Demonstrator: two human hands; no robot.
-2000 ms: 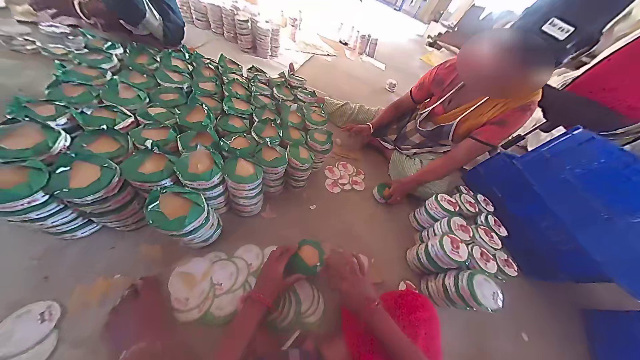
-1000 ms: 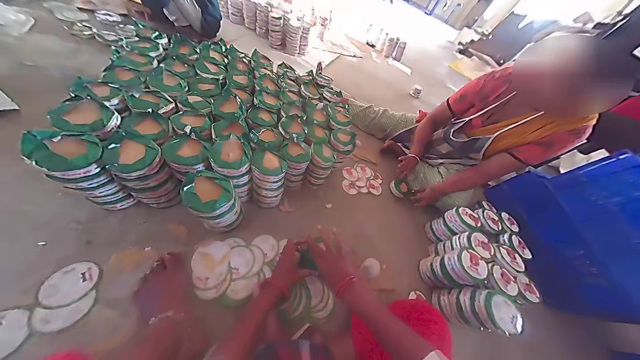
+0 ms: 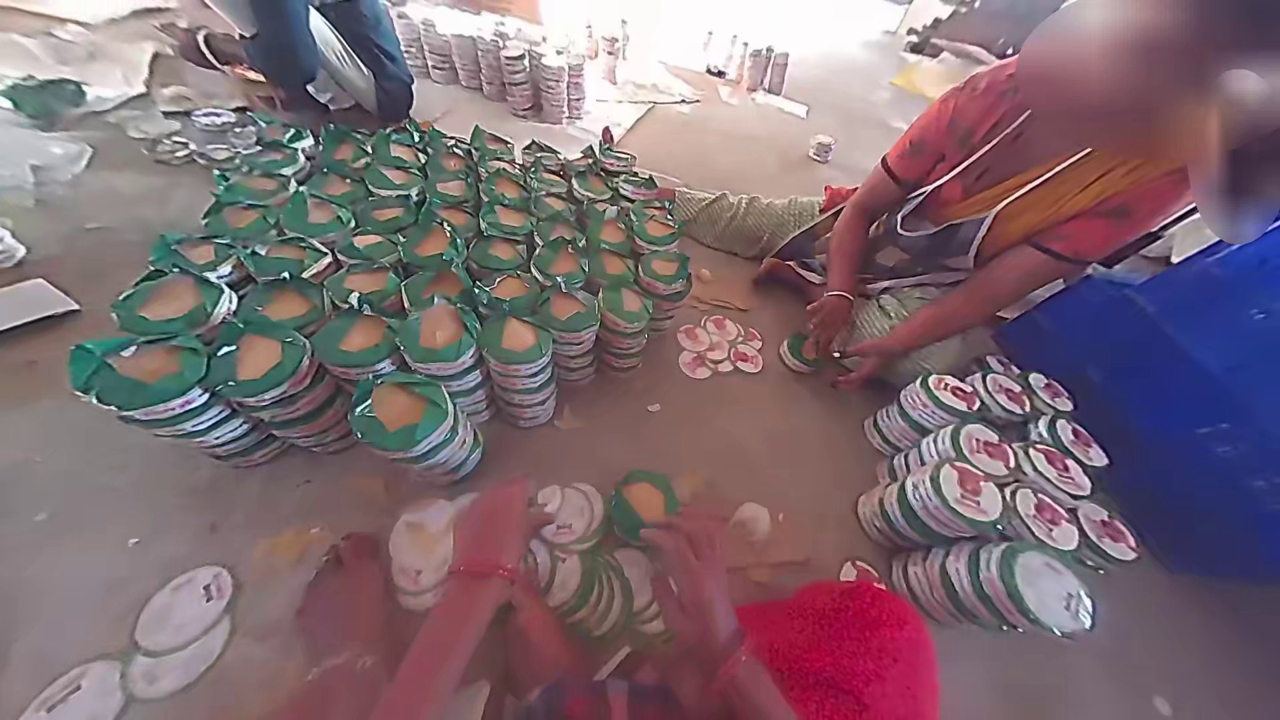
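My left hand (image 3: 500, 525) is low at centre-left, over a spread of round white printed discs (image 3: 422, 545); its fingertips reach discs, and whether it grips one is hard to tell. My right hand (image 3: 690, 560) is a little to the right, fingers spread, by the lower right edge of a green-wrapped round piece with a tan centre (image 3: 645, 500). Whether the fingers hold that piece cannot be told. Between my hands lie overlapping green-edged discs (image 3: 598, 590). Beyond them stand many stacks of green-and-white discs with green wrapping and tan tops (image 3: 400, 405).
At right a seated person (image 3: 960, 200) handles a small green round piece (image 3: 800, 352), beside loose red-and-white discs (image 3: 718, 347). Stacks of printed discs (image 3: 965, 492) stand near a blue crate (image 3: 1150, 380). A red cloth (image 3: 840, 650) is close on my right; more discs (image 3: 185, 610) lie left.
My hands were together around a small green round piece; now they are apart, with a green-wrapped piece beyond my right hand. The seated person's hands remain at a green piece.
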